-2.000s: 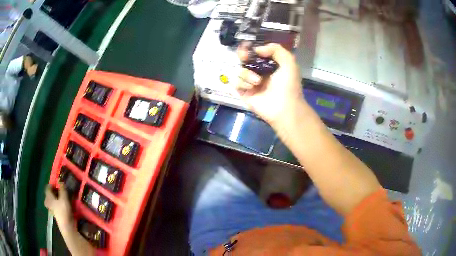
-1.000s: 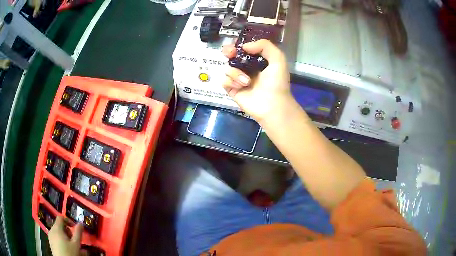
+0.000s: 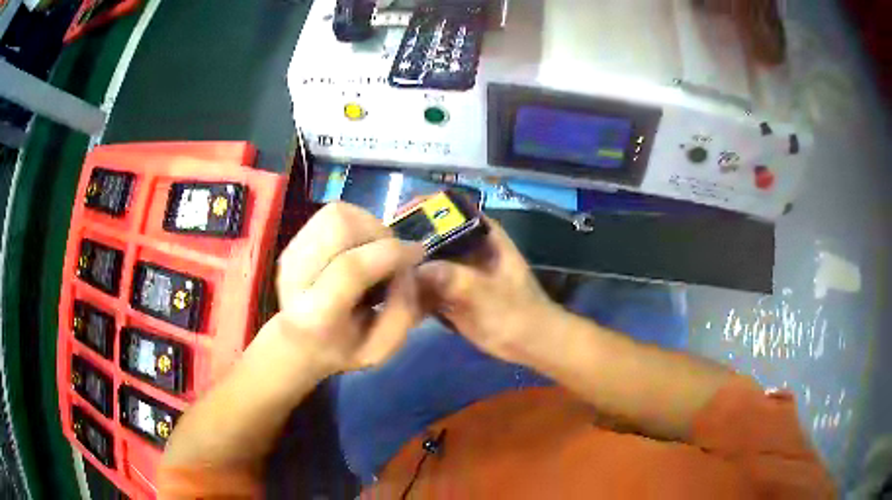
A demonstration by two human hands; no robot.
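Note:
Both my hands are together in front of the machine. My right hand (image 3: 489, 293) grips a dark flip phone (image 3: 437, 223) with a yellow mark on its raised face. My left hand (image 3: 342, 283) closes on the same phone from the left, its fingers hiding the lower part. Whether the phone is fully closed cannot be told. Another flip phone (image 3: 437, 49) hangs open at the top front edge of the white tester (image 3: 381, 142), its dark keypad showing. At left, the red-orange tray (image 3: 264, 210) holds several dark phones (image 3: 205, 208) in two rows.
The tester front has a blue-purple display (image 3: 572, 135), a yellow button (image 3: 353, 111), a green button (image 3: 436, 115) and a red button (image 3: 764, 177). A silver wrench (image 3: 548, 207) lies below the display. A smartphone is mostly hidden behind my hands. The dark green conveyor (image 3: 210, 78) runs beyond the tray.
My right hand has come down from the machine's top front with a phone. My left hand has left the tray and joined it. The fixture's hanging keypad is now uncovered.

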